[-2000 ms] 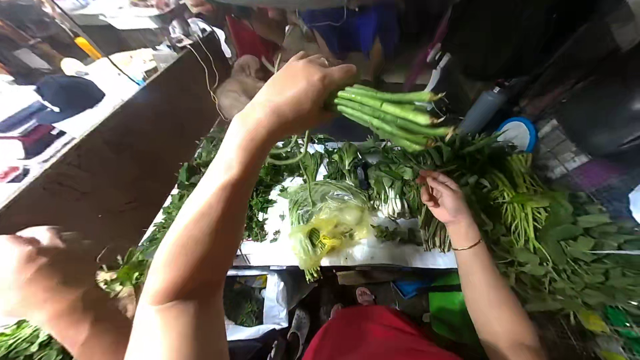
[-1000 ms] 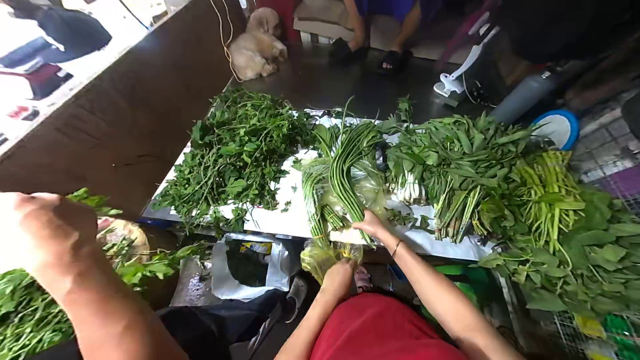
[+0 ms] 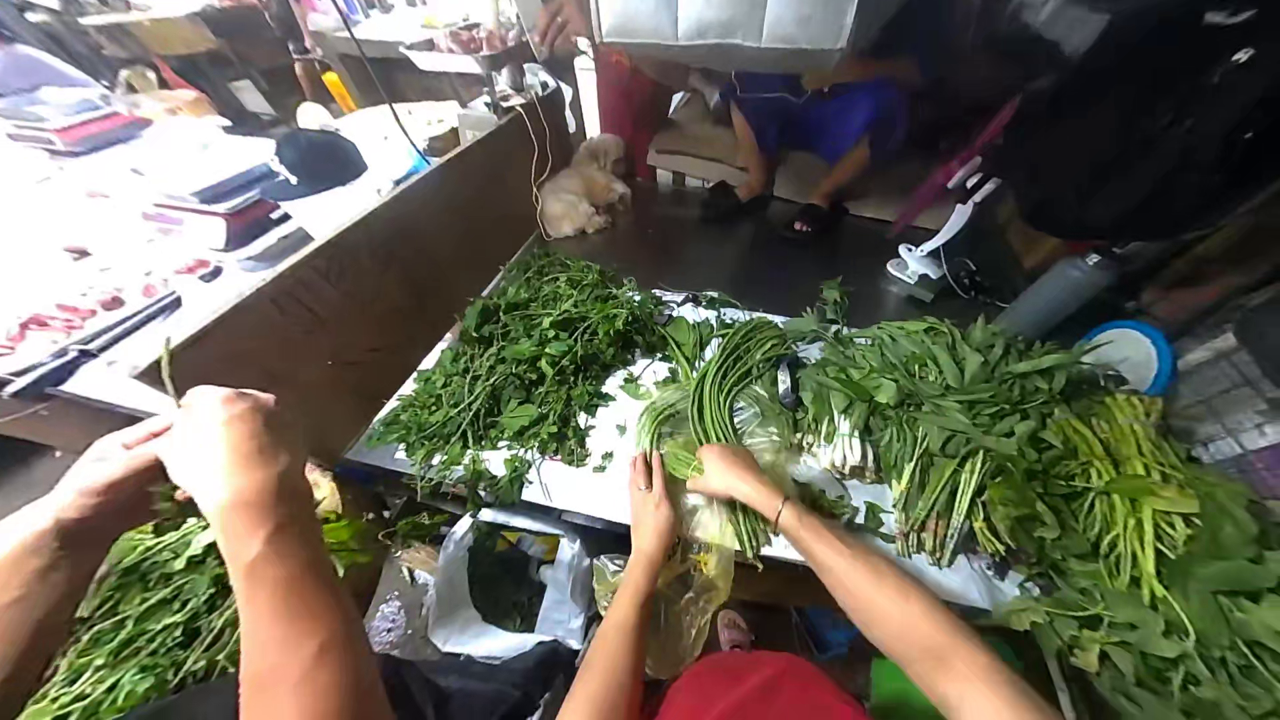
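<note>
My left hand [image 3: 652, 505], a ring on one finger, rests upright at the table's front edge against a pale green bundle of long beans and clear plastic; its grasp is partly hidden. Beside it, my right hand [image 3: 735, 474], with a bracelet at the wrist, is closed around the lower part of the long beans [image 3: 728, 385]. Their darker stems arch back over the table, and cut ends hang past the front edge. A yellowish plastic bag [image 3: 690, 610] hangs below my hands. More clear plastic [image 3: 765, 425] lies under and beside the beans.
Leafy greens [image 3: 530, 360] heap to the left; bundled leafy stalks [image 3: 940, 390] and yellow-green stems [image 3: 1130, 480] lie right. Close on the left, a co-worker's hands [image 3: 215, 440] hold a stalk over greens. A white bag [image 3: 455, 590] stands below. Behind are a dog [image 3: 580, 190] and a seated person's feet.
Two seconds ago my left hand held a green bundle high; long beans now lie on the table with both my hands at them. Since one second ago my left hand has risen slightly.
</note>
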